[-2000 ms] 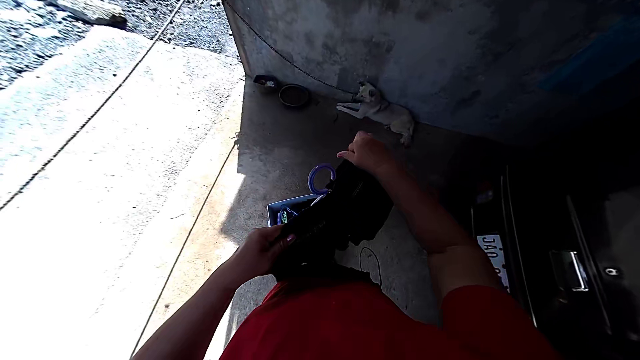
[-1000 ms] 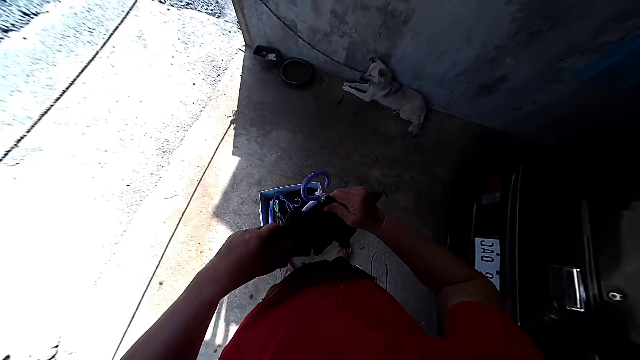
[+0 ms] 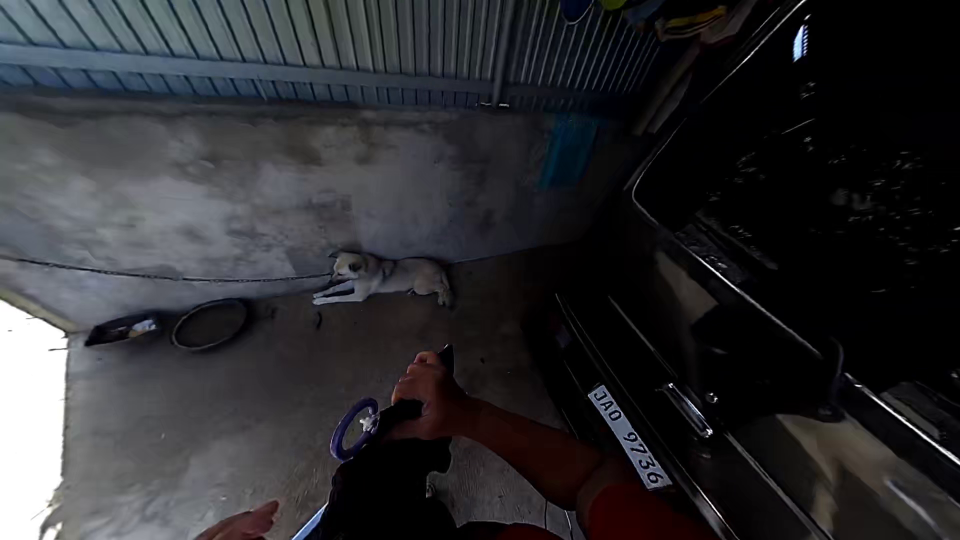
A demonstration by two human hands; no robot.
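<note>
My right hand (image 3: 427, 394) is closed around a bunched part of a black cloth item (image 3: 386, 487), which hangs down in front of my red shirt. Beside that hand, to its left, is a purple ring (image 3: 351, 429) with a whitish bit at its right side. At the bottom edge my left hand (image 3: 244, 521) is apart from the cloth, partly cut off by the frame, and nothing shows in it. A light blue edge of a box (image 3: 309, 523) peeks out left of the cloth; its contents are hidden.
A light-coloured dog (image 3: 394, 277) on a chain (image 3: 172, 278) lies by the concrete wall (image 3: 262, 187). A round black basin (image 3: 210, 324) and a dark tray (image 3: 124, 328) stand left of it. A black vehicle (image 3: 720, 450) with a licence plate (image 3: 628, 437) takes up the right side.
My left hand has let go of the black cloth and moved away to the left. My right hand still holds it. The view has swung up and right, bringing in the wall top and vehicle.
</note>
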